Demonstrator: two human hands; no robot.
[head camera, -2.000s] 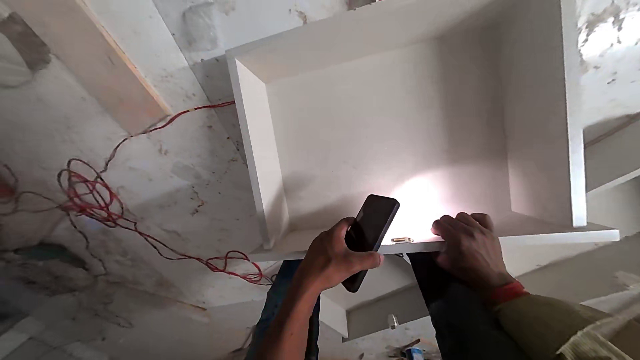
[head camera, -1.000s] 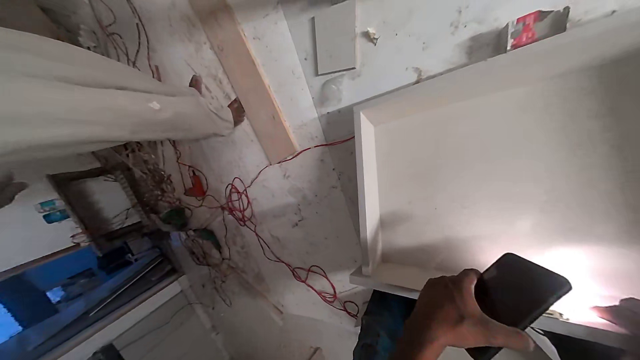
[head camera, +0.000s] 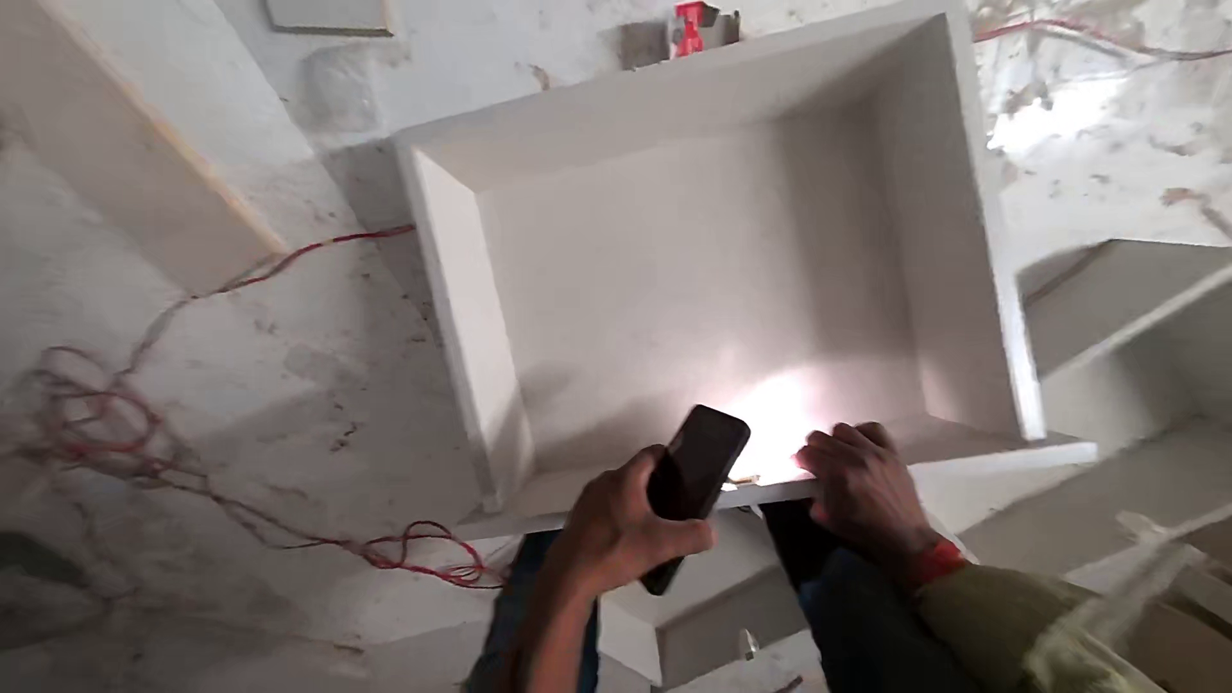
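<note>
A smartphone (head camera: 697, 481) with a dark screen is held in my left hand (head camera: 626, 529), and bright light falls on the drawer beside it. The white open drawer box (head camera: 693, 279) lies in front of me, its near panel crossing above my legs. My right hand (head camera: 857, 481), with a red band at the wrist, rests with curled fingers on that near panel. Between the hands, a small brass-coloured metal piece (head camera: 741, 479) sits at the panel's edge; its kind cannot be told.
Tangled red cable (head camera: 106, 414) lies on the dusty floor at left, near a long board (head camera: 144, 144). Beyond the box are a red object (head camera: 689, 29) and a flat panel piece (head camera: 329, 14). More white compartments (head camera: 1136, 318) stand at right.
The view swung left, then back over the box. My left hand keeps the phone throughout. My right hand, mostly out of view one second ago, shows fully at the near panel again.
</note>
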